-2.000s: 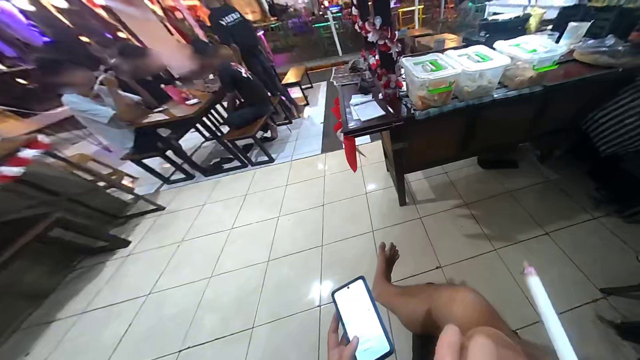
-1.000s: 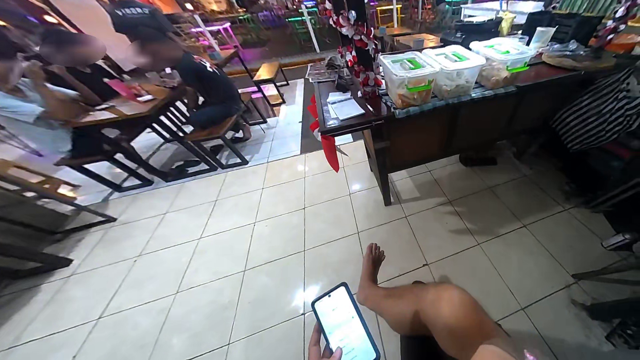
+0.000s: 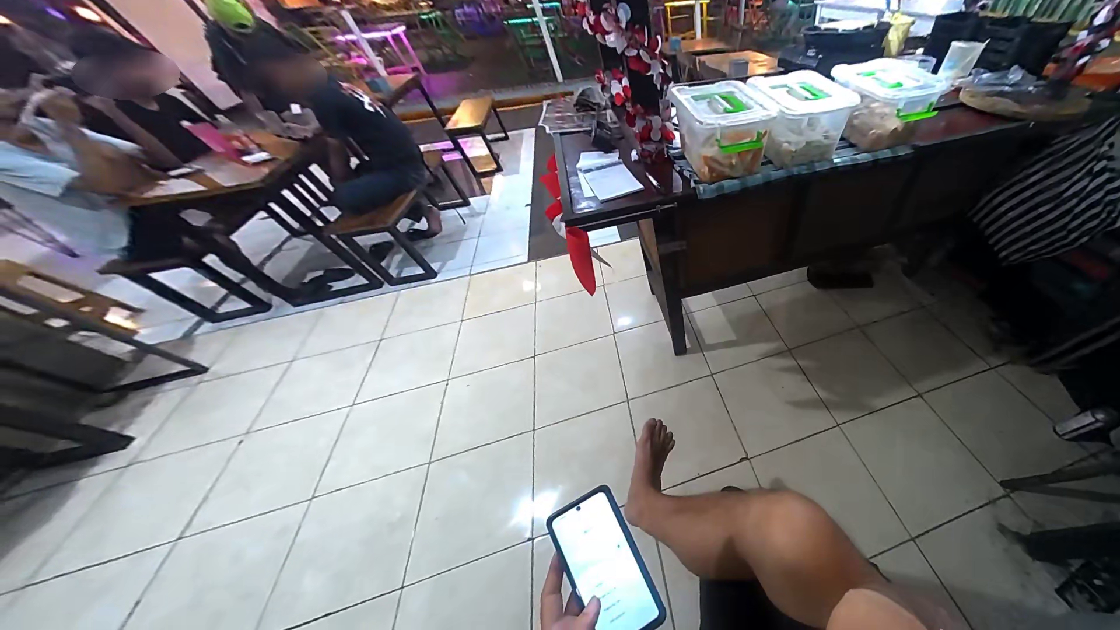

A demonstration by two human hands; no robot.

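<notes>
My left hand holds a smartphone in a dark case at the bottom centre, its thumb over the lower part of the lit screen. The phone is tilted, screen toward me. My bare leg and foot stretch out to the right of it, above the tiled floor. Skin at the bottom right edge may belong to my leg or arm; my right hand cannot be made out.
A dark wooden desk stands ahead at the right, with papers and several lidded plastic tubs on it. Several people sit at a wooden table at the left. Striped cloth hangs at the right.
Two seconds ago a hand and a white pen-like stick with a pink tip showed at the lower right; neither shows so now. The phone stays in my left hand. The view has shifted somewhat.
</notes>
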